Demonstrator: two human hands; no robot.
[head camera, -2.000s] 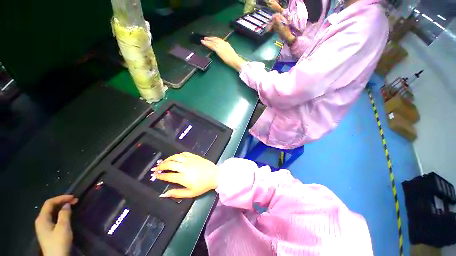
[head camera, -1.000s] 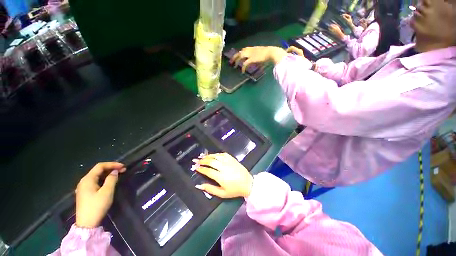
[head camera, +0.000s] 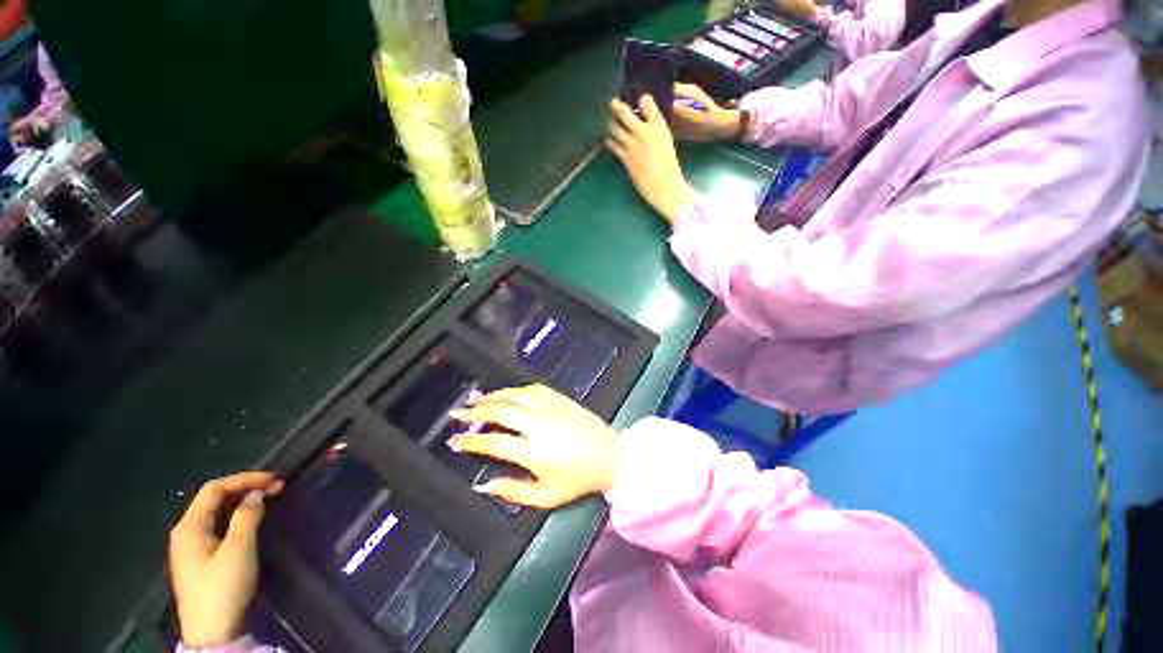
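A black foam tray (head camera: 500, 557) lies on the green bench with smartphones in its slots. The near phone (head camera: 383, 542) and the far phone (head camera: 542, 334) show white "WELCOME" text. My right hand (head camera: 536, 444) rests over the middle phone (head camera: 427, 398), fingers spread, fingertips on or just above its glass, hiding its lower part. My left hand (head camera: 219, 551) is at the tray's near left edge, thumb and forefinger bent towards the rim. Whether it grips the rim I cannot tell. A clear patch covers the lower part of the near phone.
A yellow-wrapped post (head camera: 440, 153) stands behind the tray. A wide black mat (head camera: 217, 370) lies along the tray's left side. A person in a pink smock (head camera: 918, 242) sits ahead on the right, holding a phone (head camera: 647, 74). Another loaded tray (head camera: 750, 49) lies farther along the bench.
The view has swung about. My hands stay at the same places on the tray. The neighbour, whose hand was over the bench by the post, now holds a phone up.
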